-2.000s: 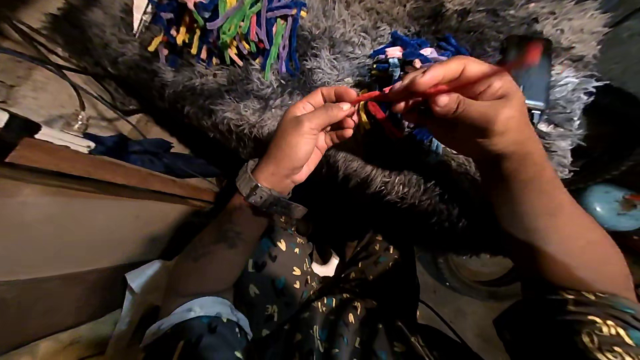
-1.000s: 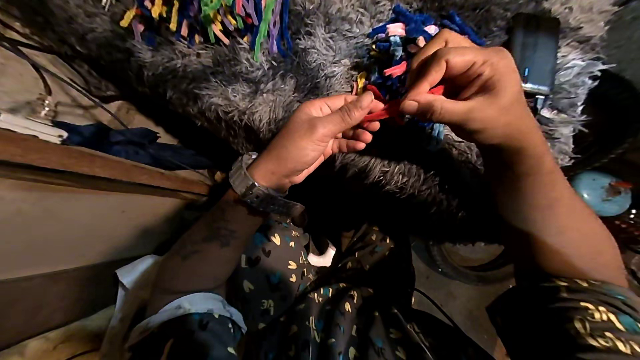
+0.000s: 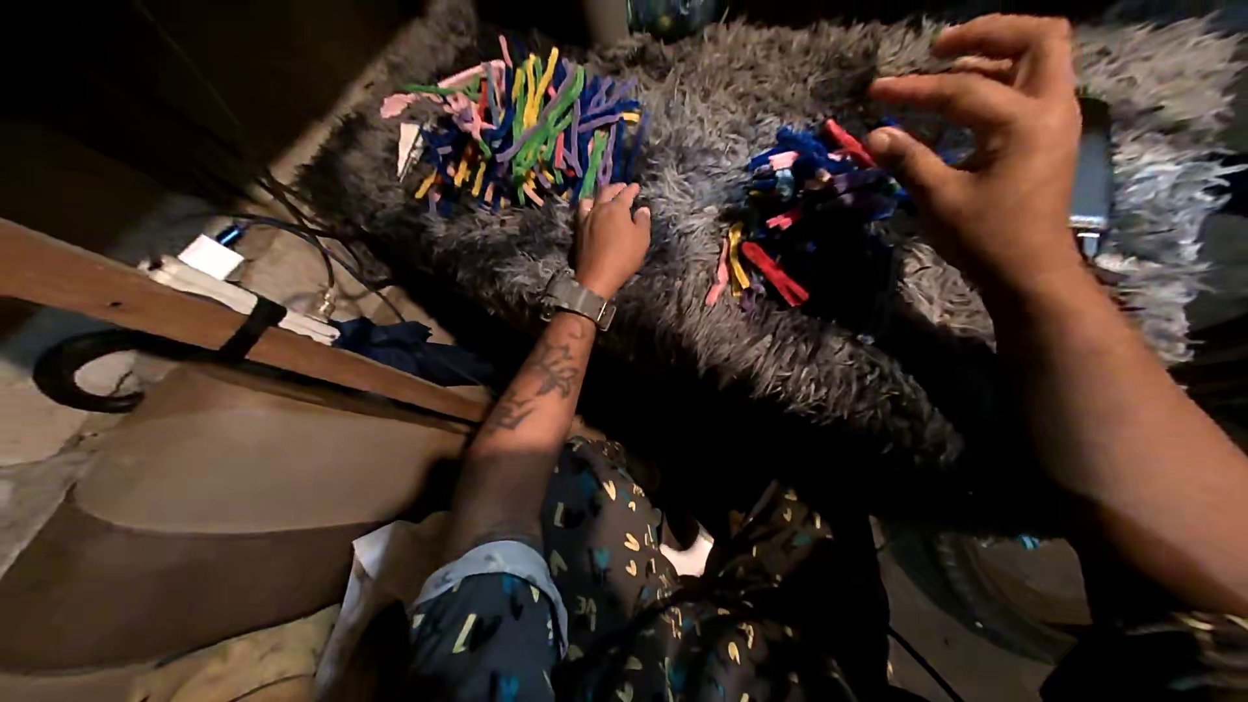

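Observation:
My left hand, with a watch on its wrist, touches the lower right edge of a spread pile of colourful fabric strips; whether its fingertips grip a strip cannot be told. My right hand is raised with thumb and fingers apart, holding nothing. Below and left of it lies a second, darker bundle of strips, mostly blue, with red and pink ones. A red strip lies at that bundle's lower edge, beside yellow and pink strips. Both piles rest on grey shaggy fur fabric.
A dark phone-like device with a plugged cable lies right of my right hand. At the left are a wooden beam, a white power strip with a plug, and black cables. A tyre-like ring is at the lower right.
The red strip is out of both hands. My left hand has moved away from the right one to the left-hand pile, and my right hand has opened. The view has shifted left.

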